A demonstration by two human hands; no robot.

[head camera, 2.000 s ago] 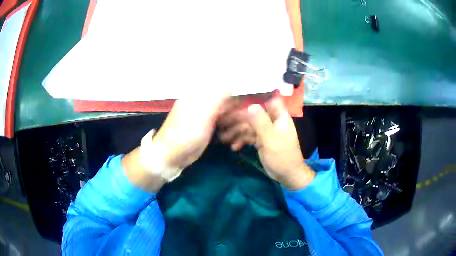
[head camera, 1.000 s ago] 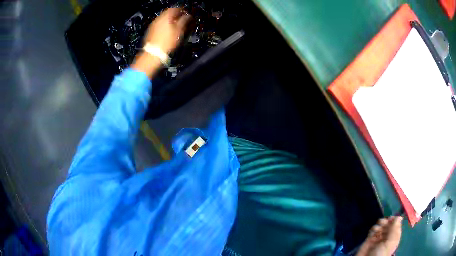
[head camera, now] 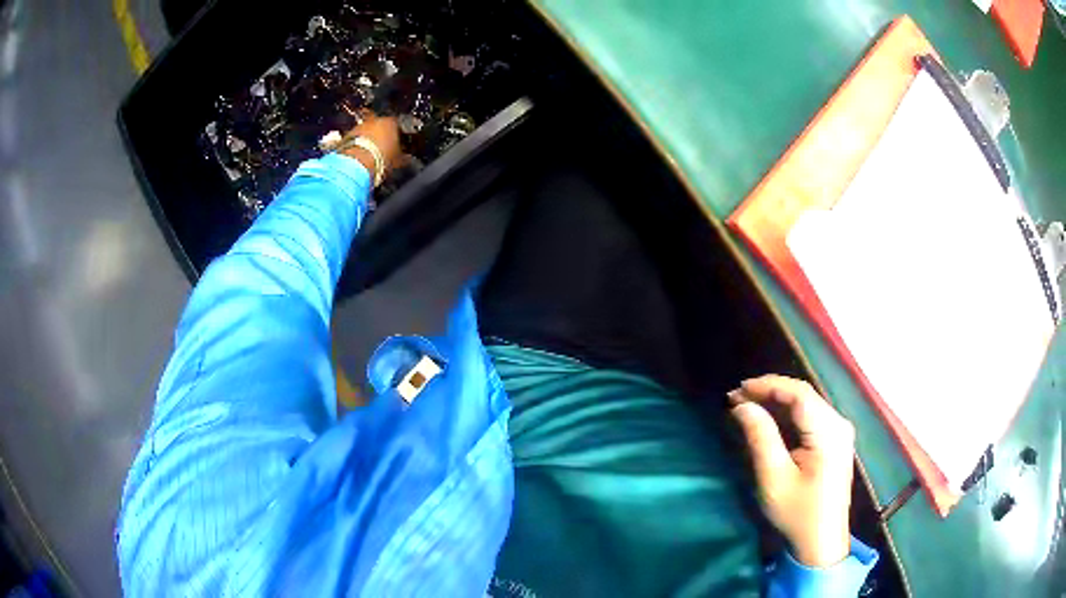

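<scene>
My left hand (head camera: 381,143) is down inside the black clip bin (head camera: 438,175), among black and silver clips (head camera: 275,88); its fingers are mostly hidden. My right hand (head camera: 807,461) is by the bench edge, fingers curled and thumb apart, with nothing visible in it. A white sheet (head camera: 923,269) lies on a red-orange board (head camera: 836,134) on the bench. Long-jaw clips (head camera: 968,117) sit along the sheet's far edge. A binder clip (head camera: 980,468) is at the corner towards the bottom of the view.
Loose small clips (head camera: 1003,507) lie on the green bench top (head camera: 666,82) beside the board. Part of another red-orange board (head camera: 1019,26) shows at the top right. Grey floor (head camera: 70,234) with a yellow line (head camera: 132,35) is at the left.
The view has turned left since the first frame. My left hand has gone from the board into the bin and now sits lower in it. My right hand shows more fully, raised by the bench edge.
</scene>
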